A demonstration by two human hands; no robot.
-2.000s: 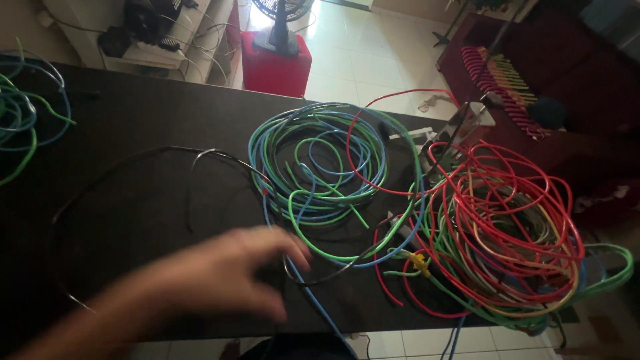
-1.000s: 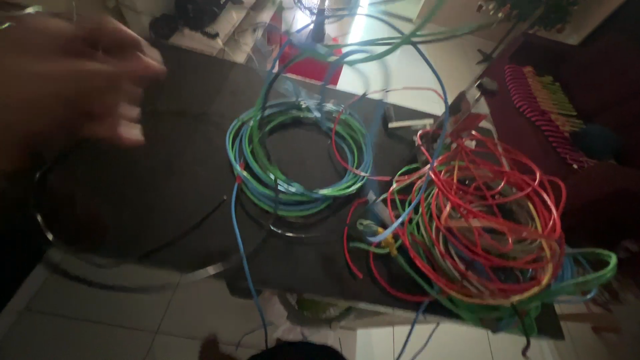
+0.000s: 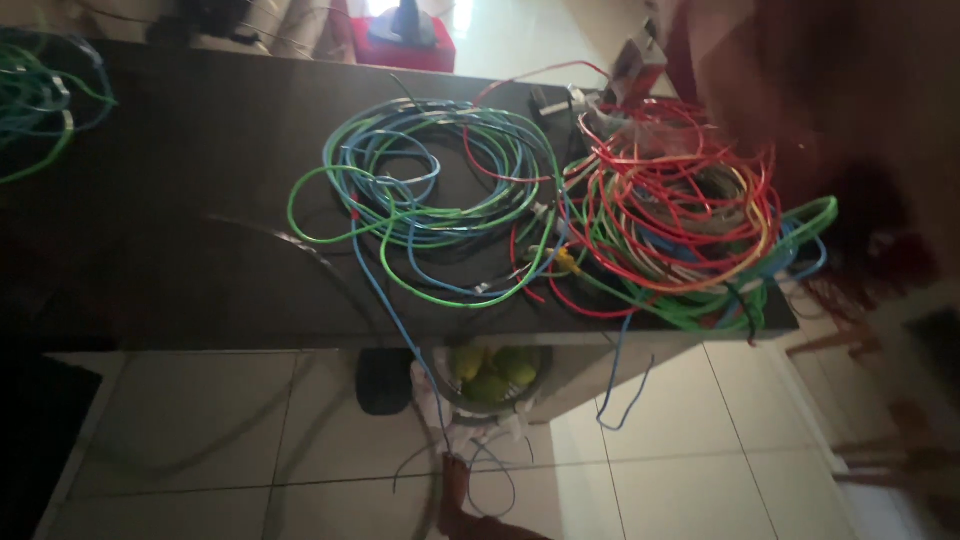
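A coil of blue and green wires [image 3: 450,225] lies on the dark tabletop, with loose green loops over its left and front sides. A blue wire [image 3: 386,296] runs from it over the front edge. To its right is a tangled heap of red, green and pale wires [image 3: 675,255], with a yellow piece [image 3: 566,260] beside it. A blurred black cable [image 3: 300,244] crosses the table left of the coil. A large blurred skin-toned shape, apparently my right hand [image 3: 817,97], fills the upper right; its fingers and any hold are unclear. My left hand is out of view.
Another green and blue wire bundle [image 3: 37,105] is at the far left of the dark table [image 3: 187,150]. A red stand [image 3: 442,56] is behind. Below the front edge are a basket of green-yellow fruit [image 3: 491,375], a bare foot [image 3: 454,480] and loose wire on the tiles [image 3: 660,487].
The hand at the lower left, then upper left, has gone out of view. Green and blue strands raised before the camera one second ago are down. A blurred shape has appeared at the upper right.
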